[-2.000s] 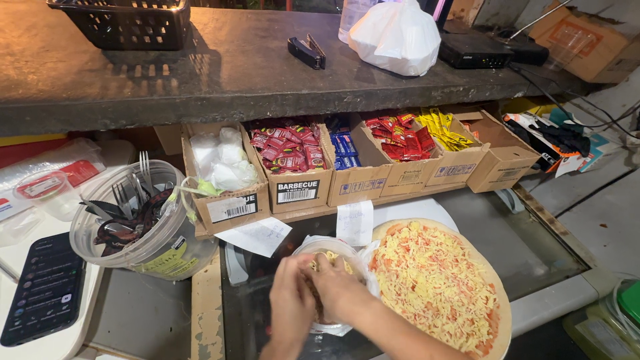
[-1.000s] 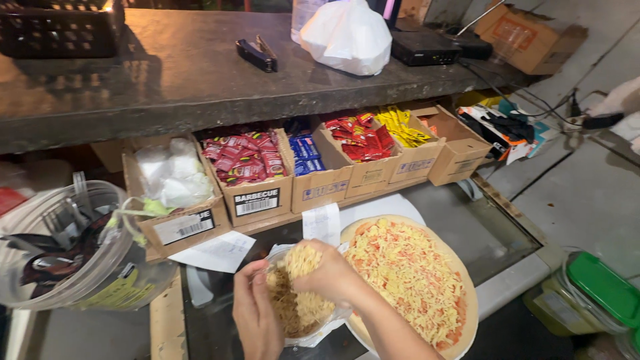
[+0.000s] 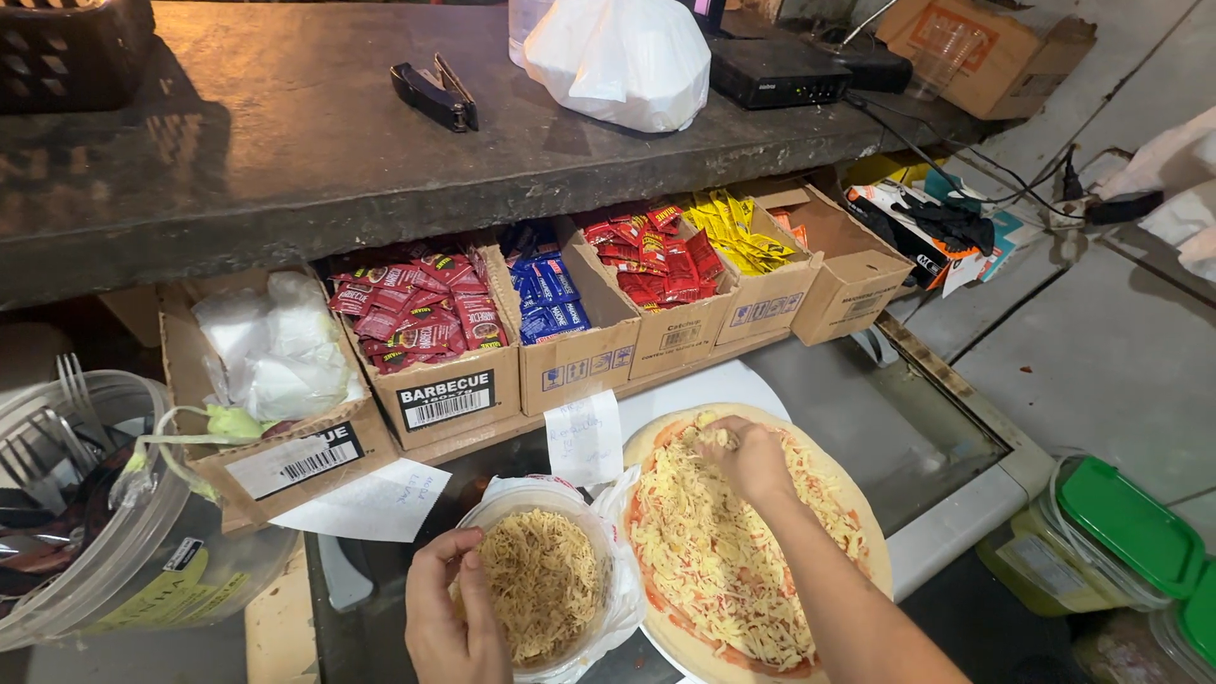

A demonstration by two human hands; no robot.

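Note:
My right hand [image 3: 750, 458] is over the upper part of a raw pizza [image 3: 722, 551], its fingers closed on some shredded filling. Grated cheese over red sauce covers the dough, which has a bare rim and lies on a white round board or plate. To the left, my left hand [image 3: 454, 608] rests at the near left rim of a round plastic tub with a bag around it. Inside that tub is shredded filling [image 3: 541, 584], probably chicken. Two paper slips with handwriting [image 3: 584, 437] lie behind the tub and pizza.
Cardboard boxes of sauce packets [image 3: 442, 394] line the space under a dark stone shelf [image 3: 285, 171]. A plastic bucket of cutlery [image 3: 218, 570] stands left. Green-lidded containers [image 3: 1130, 522] are at right. On the shelf sit a stapler [image 3: 435, 93], a white bag [image 3: 617, 66] and a router [image 3: 779, 74].
My right hand has gone from inside the tub to above the pizza on the right, with filling in its fingers. My left hand has stayed beside the tub.

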